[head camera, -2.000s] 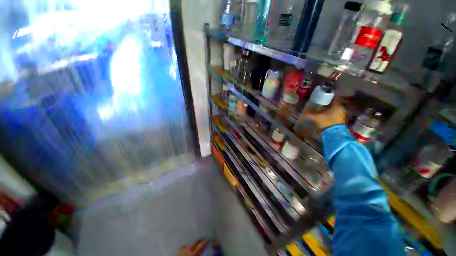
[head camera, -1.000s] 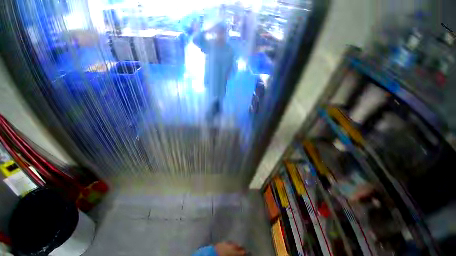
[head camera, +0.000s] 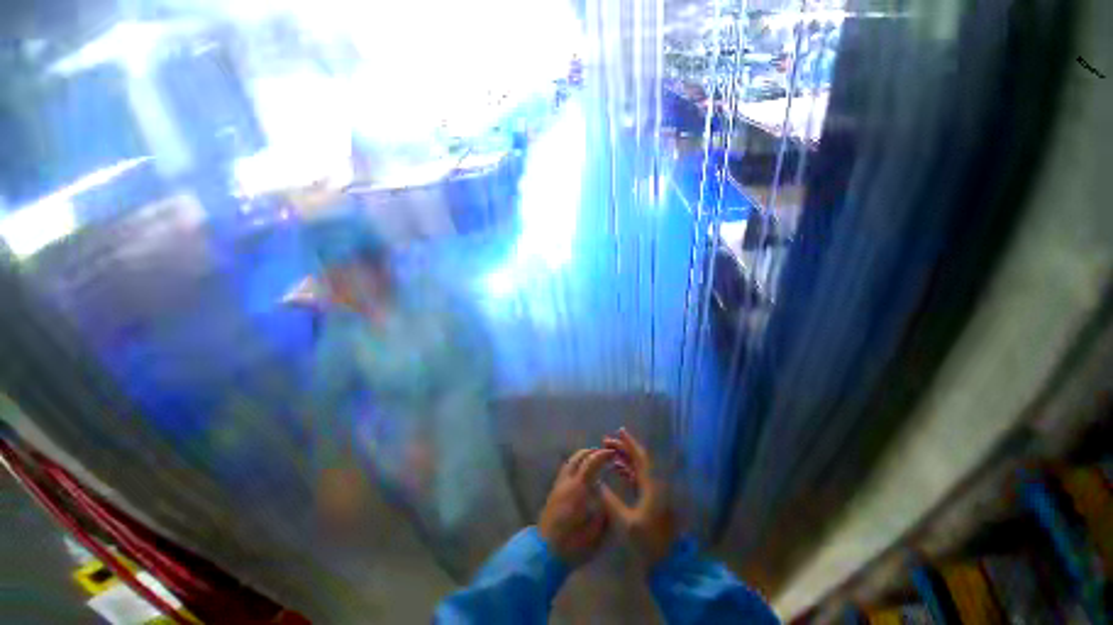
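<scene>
My left hand (head camera: 576, 503) and my right hand (head camera: 643, 498) are raised together at the lower middle, in blue sleeves. Their fingertips meet or nearly meet, with the fingers curved. I see no object in or between them; anything small there is too blurred to tell. Just beyond the hands hangs a clear strip curtain (head camera: 610, 269) that fills the doorway.
A person (head camera: 409, 391) in pale blue-green clothes and a cap stands close behind the curtain, left of my hands. A rack (head camera: 976, 592) with yellow and blue strips is at the lower right. Red hoses or cables (head camera: 104, 537) run along the lower left.
The view has moved from the bottle rack to the curtain. My right hand, earlier at a bottle on the rack, is now beside my left. The person beyond the curtain looks nearer.
</scene>
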